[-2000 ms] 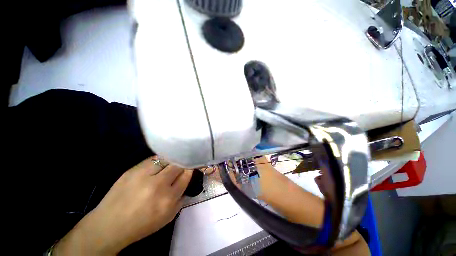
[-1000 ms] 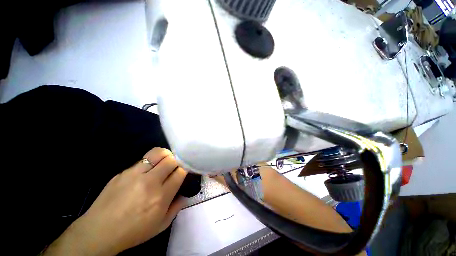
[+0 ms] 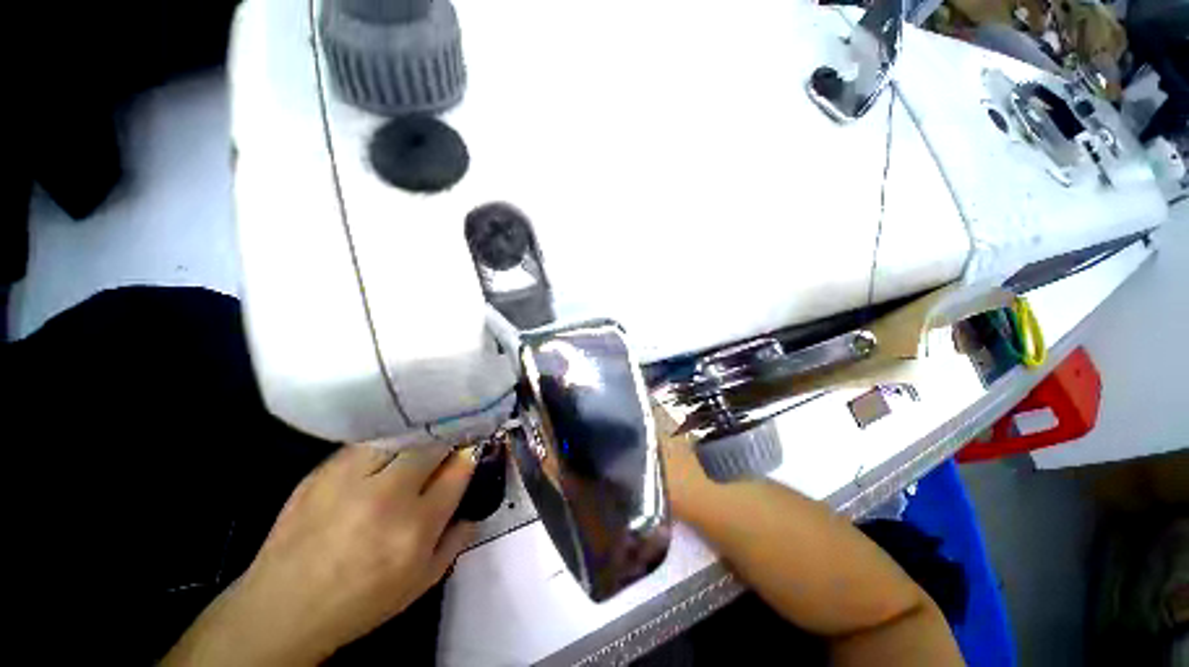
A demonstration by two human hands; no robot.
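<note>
The white sewing machine head [image 3: 704,170] fills the upper middle, with its chrome lever guard [image 3: 593,450] in front. Black fabric [image 3: 131,443] covers the left side and reaches under the head. My left hand [image 3: 372,528] lies on the fabric left of the needle area, fingers bent together at the cloth; its fingertips are partly under the head. My right forearm [image 3: 808,560] comes from the lower right; the right hand is hidden behind the guard and head. The needle and presser foot are mostly hidden.
A ribbed grey tension knob [image 3: 741,450] and a tan cardboard piece [image 3: 900,332] sit along the head. A small brown square [image 3: 871,407] and yellow-green handles [image 3: 1030,332] lie on the table. A red stool [image 3: 1063,404] and blue bin [image 3: 971,560] stand at the right.
The view has shifted, so the head sits further left and more table shows at right. My left hand stays at the cloth. The right hand is still hidden.
</note>
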